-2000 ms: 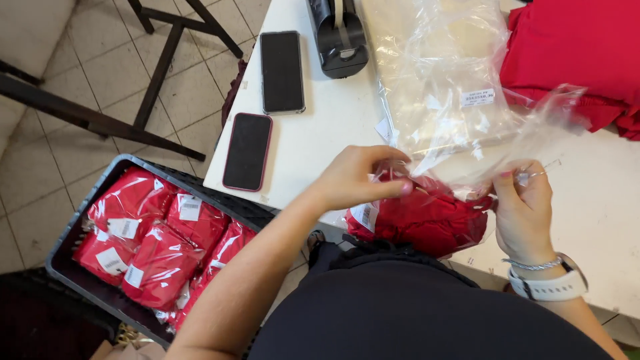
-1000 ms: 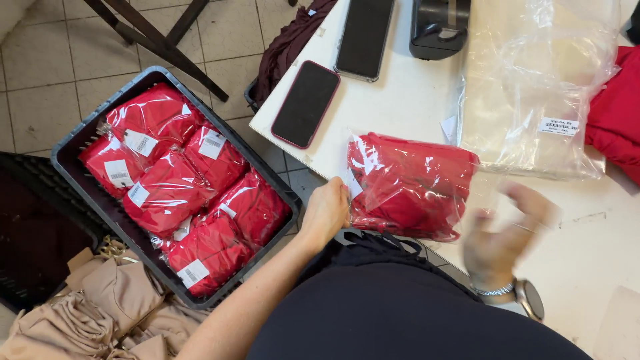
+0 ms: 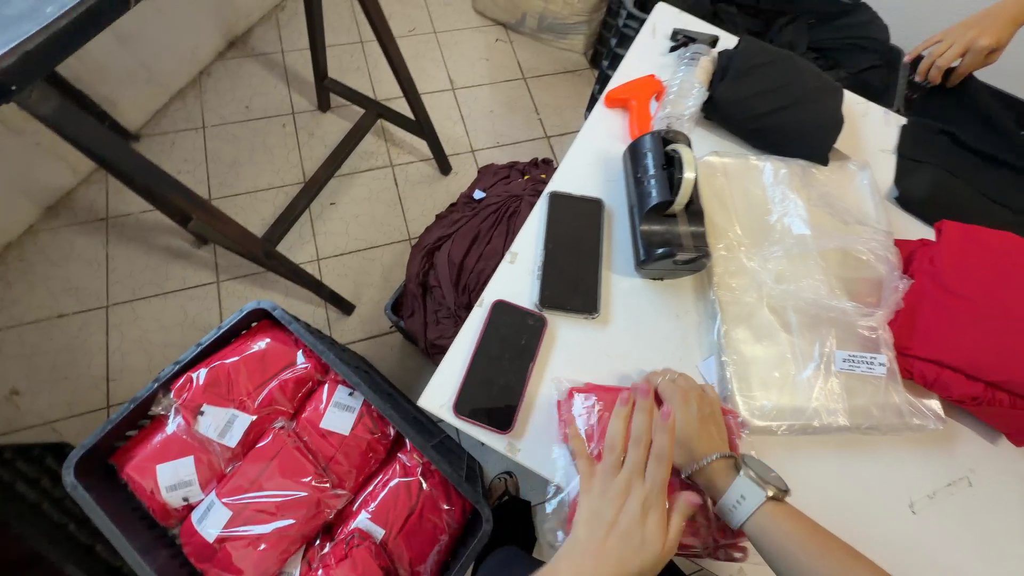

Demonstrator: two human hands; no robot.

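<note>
A red garment in a clear plastic bag [image 3: 588, 404] lies at the near edge of the white table [image 3: 640, 344]. My left hand [image 3: 632, 472] rests flat on it with the fingers spread. Beside and partly behind it, my right hand [image 3: 692, 420], with a bracelet and a watch at the wrist, also presses on the bag; its fingertips are partly hidden. Just beyond lies a stack of clear plastic bags [image 3: 800, 320] bearing a label. Folded red fabric [image 3: 960, 320] sits to its right.
Several bagged red garments [image 3: 264, 496] fill a dark plastic crate [image 3: 272, 312] at lower left. Two phones [image 3: 501, 366], a tape dispenser [image 3: 664, 208], an orange-handled tool [image 3: 638, 104] and black fabric [image 3: 772, 100] are on the table. Maroon fabric [image 3: 472, 248] stands beside it. Another person's hand [image 3: 964, 48] touches black cloth.
Two seconds ago both hands held the bag's open end. One second ago my left hand gripped its left edge and my right was off it; now both lie on top. The view has shifted.
</note>
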